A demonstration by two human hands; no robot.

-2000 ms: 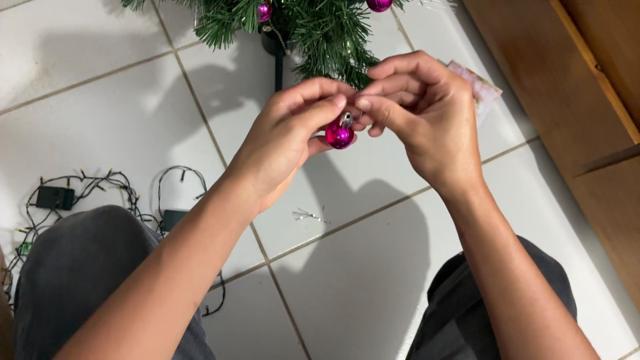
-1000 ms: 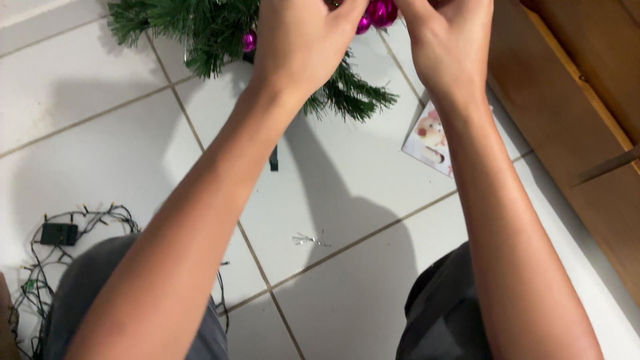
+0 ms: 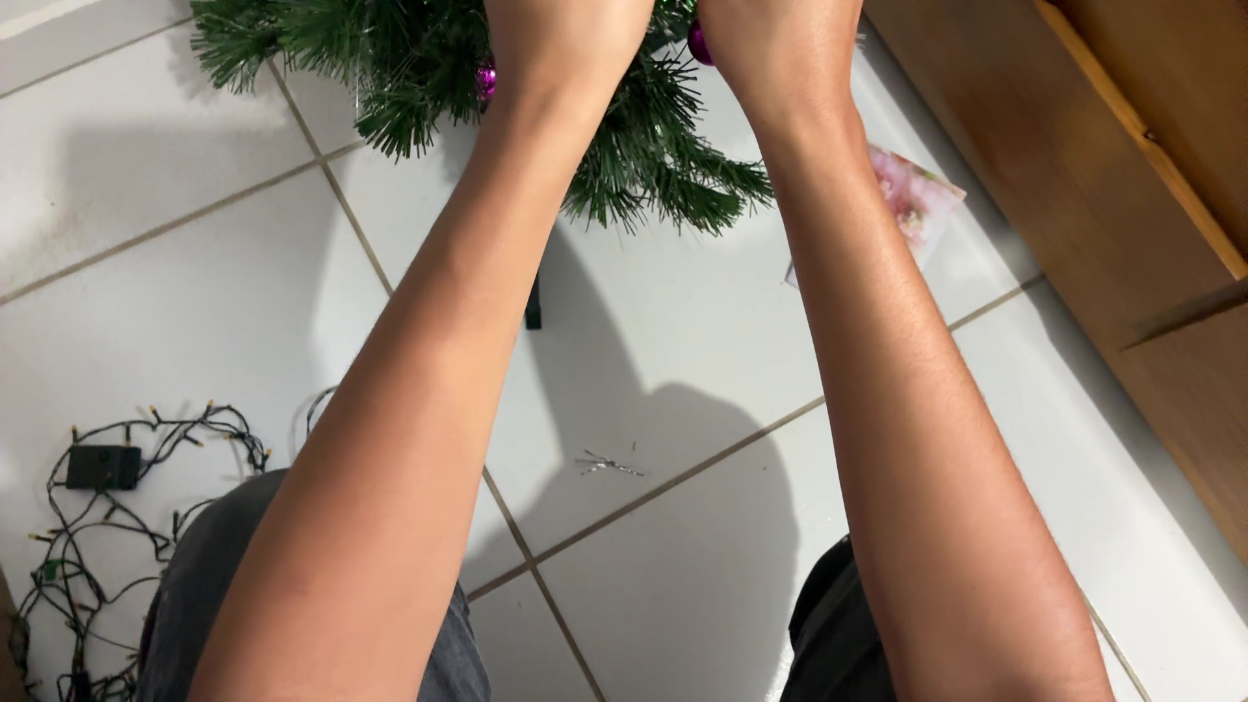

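Both arms reach up to an artificial Christmas tree (image 3: 409,68) at the top of the head view. My left hand (image 3: 570,34) is over its green branches, with its fingers cut off by the upper edge. My right hand (image 3: 780,39) is a little to the right, its fingers also out of frame. A shiny magenta bauble (image 3: 700,44) shows against the inner side of my right hand; whether the hand holds it cannot be told. Another magenta bauble (image 3: 486,84) hangs among the branches beside my left wrist.
Dark-wired string lights with a black box (image 3: 103,468) lie on the tiled floor at lower left. A dark stand leg (image 3: 533,304) shows below the tree. Silvery tinsel scraps (image 3: 609,464) lie between my knees. A pink printed card (image 3: 912,205) is near wooden furniture (image 3: 1092,175) at right.
Two seconds ago both hands held a small magenta bauble in front of the tree. They have since moved up to the branches, and their fingers have left the frame.
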